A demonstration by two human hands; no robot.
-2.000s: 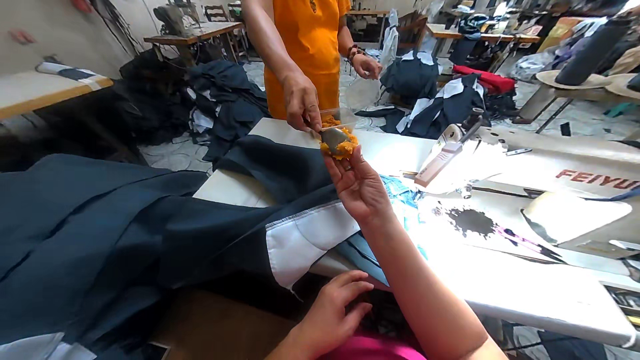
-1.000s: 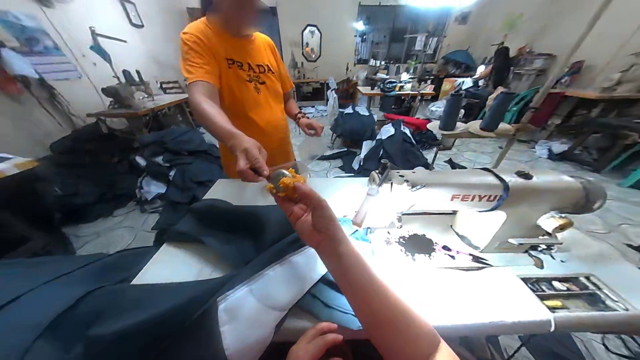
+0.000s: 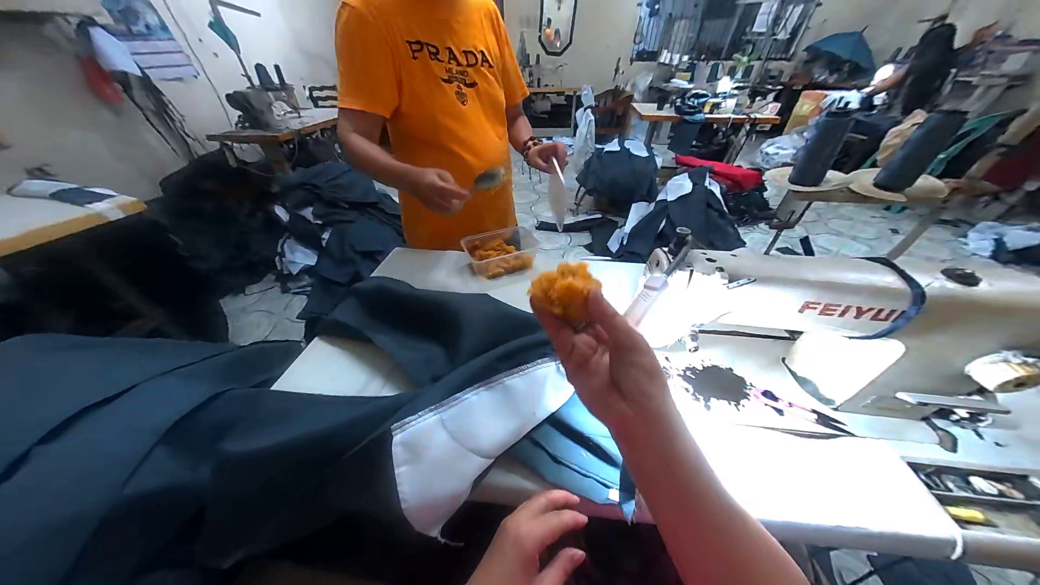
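Note:
Raised over the sewing table, my right hand [image 3: 611, 361] grips a lump of orange mashed food [image 3: 564, 291] between thumb and fingers. My left hand [image 3: 532, 543] is low at the table's near edge, fingers apart and slightly curled, holding nothing. Behind the lump, a clear plastic container [image 3: 500, 253] with more orange food stands at the table's far edge. Across the table a person in an orange T-shirt [image 3: 455, 106] has a spoon [image 3: 489, 179] near one hand and holds a pale, flat, thin thing [image 3: 556, 195] in the other.
A Feiyue sewing machine [image 3: 845, 296] stands on the right, with dark scraps [image 3: 715, 383] by its needle area. Dark fabric with a white panel [image 3: 479, 422] drapes over the table's left side, beside folded blue cloth [image 3: 573, 451]. Thread cones [image 3: 922, 150] and fabric piles stand behind.
The other person's hand and spoon have drawn back from my right hand, which keeps the orange food. The plastic container now shows plainly on the table. The view has tilted up since the first frame.

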